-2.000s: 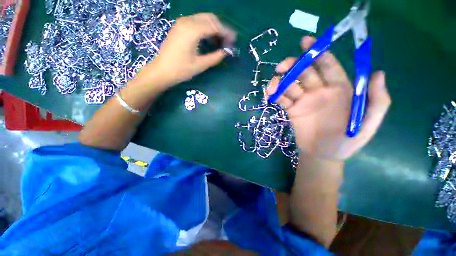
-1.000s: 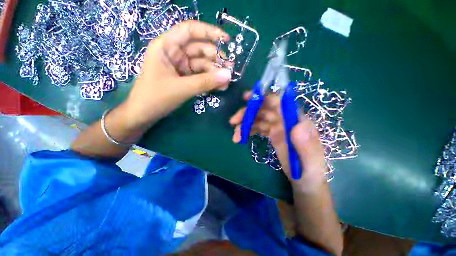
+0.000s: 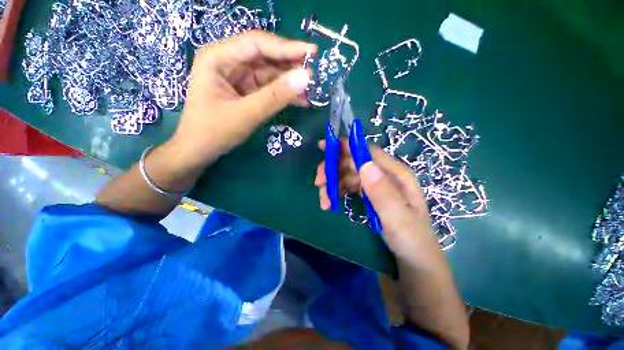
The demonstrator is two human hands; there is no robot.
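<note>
My left hand (image 3: 236, 92), with a bracelet at the wrist, pinches a shiny silver uncut part frame (image 3: 354, 51) above the bench. Small parts show inside its loop. My right hand (image 3: 386, 188) holds the blue-handled side cutters (image 3: 361, 147), handles a little apart. Their silver jaws point up and reach the lower edge of the frame; whether they touch a part cannot be told. A small cluster of cut-off parts (image 3: 284, 140) lies on the bench below the frame. A tangled heap of empty runners (image 3: 445, 160) lies beside and partly behind my right hand.
A dense heap of uncut frames (image 3: 130, 51) lies at the upper left of the green bench (image 3: 540, 157). Another silver pile (image 3: 611, 256) is at the right edge. A white slip (image 3: 461, 32) lies flat at the top. A red crate (image 3: 31, 139) shows below the bench at left.
My left hand has come back from between the bench items holding a frame. My right hand has moved left, bringing the cutters from the right to the frame, their handles now closer together.
</note>
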